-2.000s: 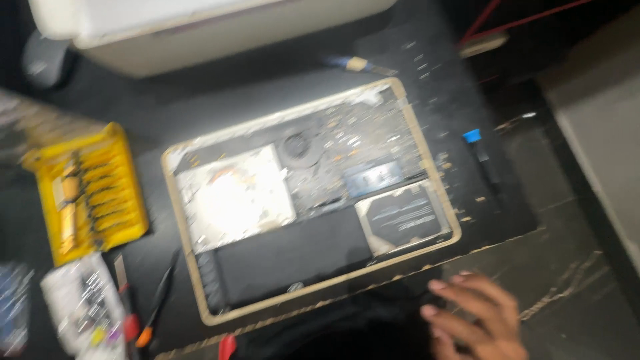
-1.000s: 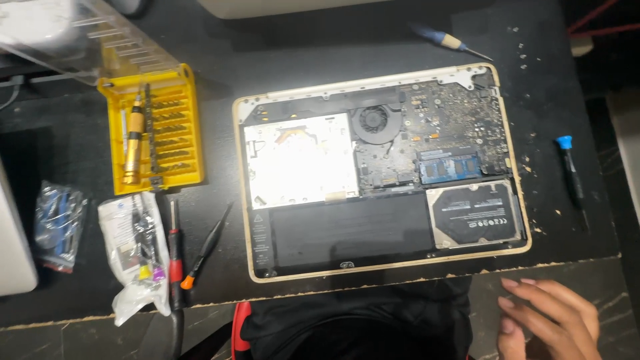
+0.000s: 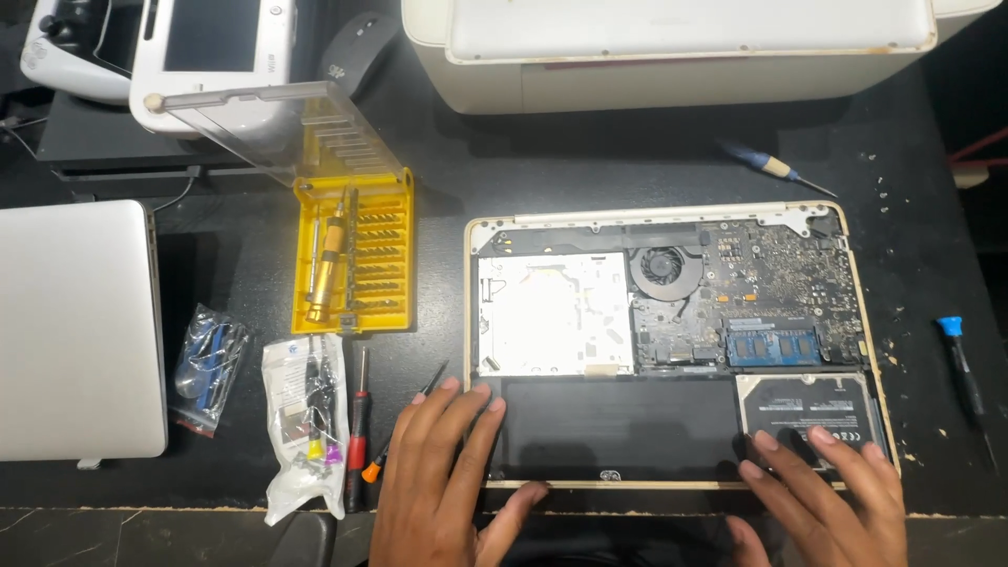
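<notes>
An opened laptop base (image 3: 614, 484) lies on the black table, its inner parts exposed. Inside are a silver optical drive (image 3: 555, 315), a round cooling fan (image 3: 666, 272), blue memory modules (image 3: 772, 347), a black battery (image 3: 618, 429) and a hard drive (image 3: 811, 409). My left hand (image 3: 449, 472) rests at the base's front left corner, fingers apart, with fingertips at the rim and battery edge. Over the front right corner is my right hand (image 3: 835, 496), its fingers spread at the hard drive. Neither hand holds anything.
Left of the base are an open yellow bit set (image 3: 354, 323), a bagged tool kit (image 3: 303, 425), red-black (image 3: 357, 453) and orange-ended (image 3: 372, 471) screwdrivers, and a closed silver laptop (image 3: 75, 331). Two more screwdrivers (image 3: 776, 167) (image 3: 957, 354) lie behind and right. A white appliance (image 3: 669, 71) stands behind.
My left hand has come into view at the base's front left. My right hand has moved from in front of the base onto its front right corner. The view has shifted.
</notes>
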